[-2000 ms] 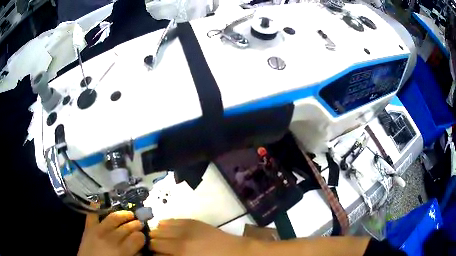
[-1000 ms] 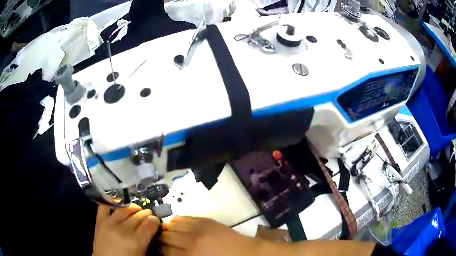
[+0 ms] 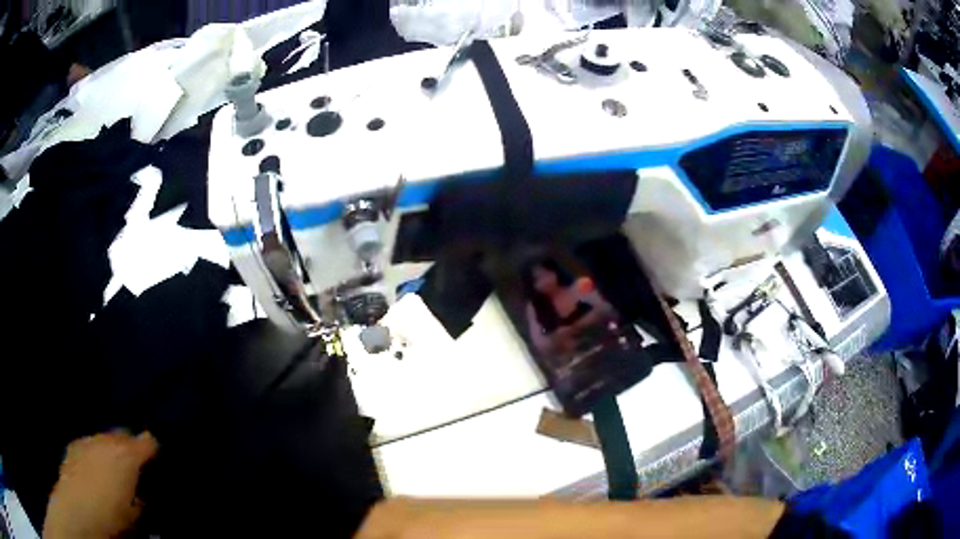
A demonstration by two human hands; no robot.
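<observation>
The black fabric garment piece (image 3: 253,421) lies left of the needle area and spreads under the machine's left end. My left hand (image 3: 100,484) is blurred at the lower left, on or against the black cloth; its grip cannot be made out. My right hand (image 3: 395,518) is at the bottom edge, right of the cloth, mostly cut off, with the forearm running right. The white lockstitch machine (image 3: 421,137) stands across the view. Its presser foot and needle area (image 3: 335,339) shows above the cloth's edge, with neither hand at it.
A lit smartphone (image 3: 579,337) leans under the arm, beside a patterned brown strap (image 3: 700,390) and a dark green strap (image 3: 617,447). White cut fabric pieces (image 3: 158,79) lie behind. A blue bin (image 3: 895,242) and blue plastic (image 3: 868,495) are at right.
Both hands have left the needle area. My left hand has moved left and down; my right has dropped to the bottom edge. More black cloth shows, and the view has shifted.
</observation>
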